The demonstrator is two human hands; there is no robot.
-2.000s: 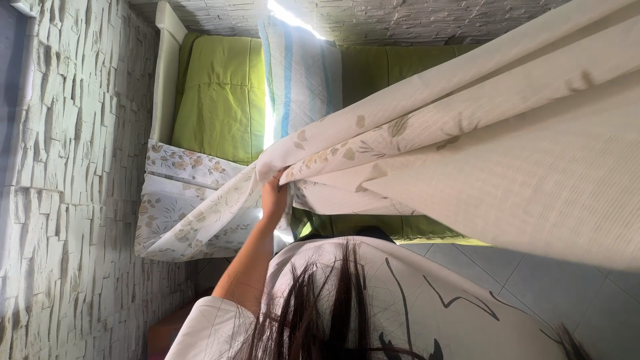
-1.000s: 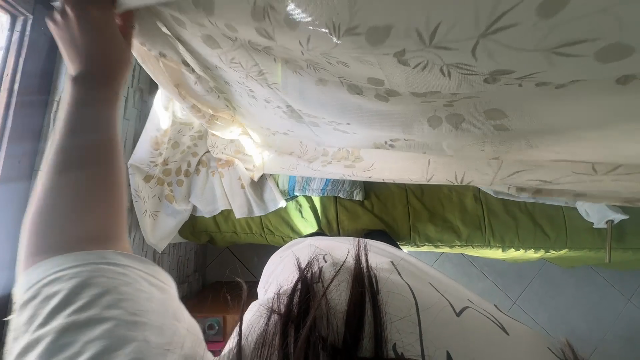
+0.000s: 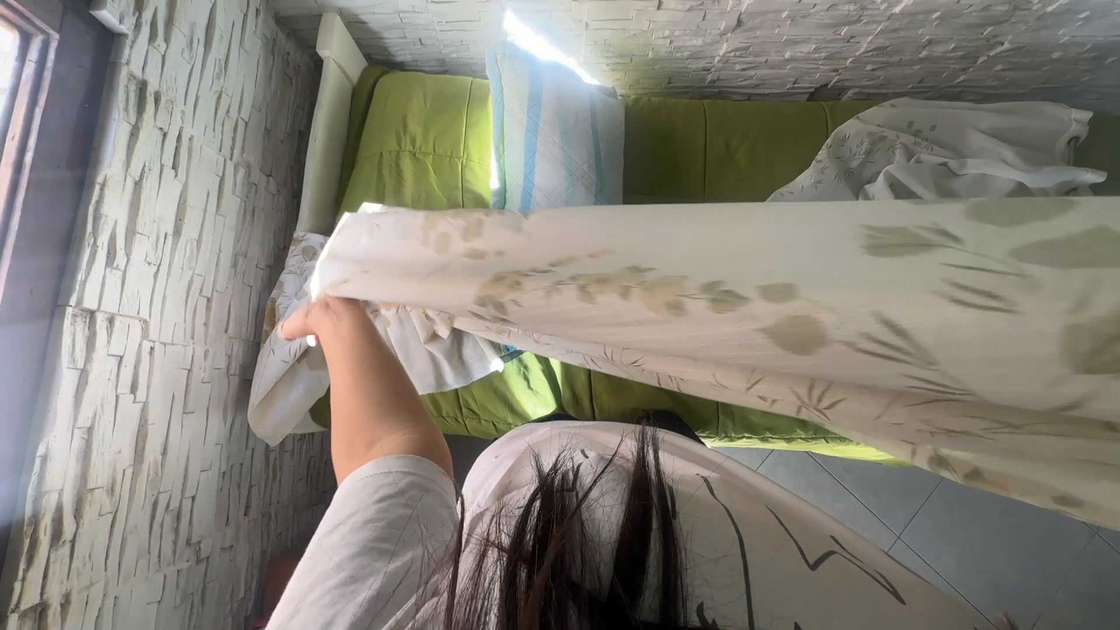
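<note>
My left hand (image 3: 322, 318), at the left in the head view, grips the near left end of a white curtain-like cloth (image 3: 647, 271) printed with beige and grey leaves. From there the cloth stretches across to the right edge, held up above a bed with a green quilted cover (image 3: 429, 118). Part of the same or a similar printed cloth hangs in folds below the hand. My right hand is out of view. A white pillow with blue stripes (image 3: 560, 131) lies on the bed behind the cloth.
A crumpled printed cloth (image 3: 954, 153) lies on the bed at the back right. The white bed end (image 3: 328, 131) stands near a rough stone-textured wall (image 3: 157, 262). A window frame (image 3: 44, 175) is at the far left; grey floor tiles (image 3: 971, 525) show at the lower right.
My left hand has come down from the upper left, where it was raised a second ago. The cloth, spread wide then, now hangs lower, and the pillow shows again.
</note>
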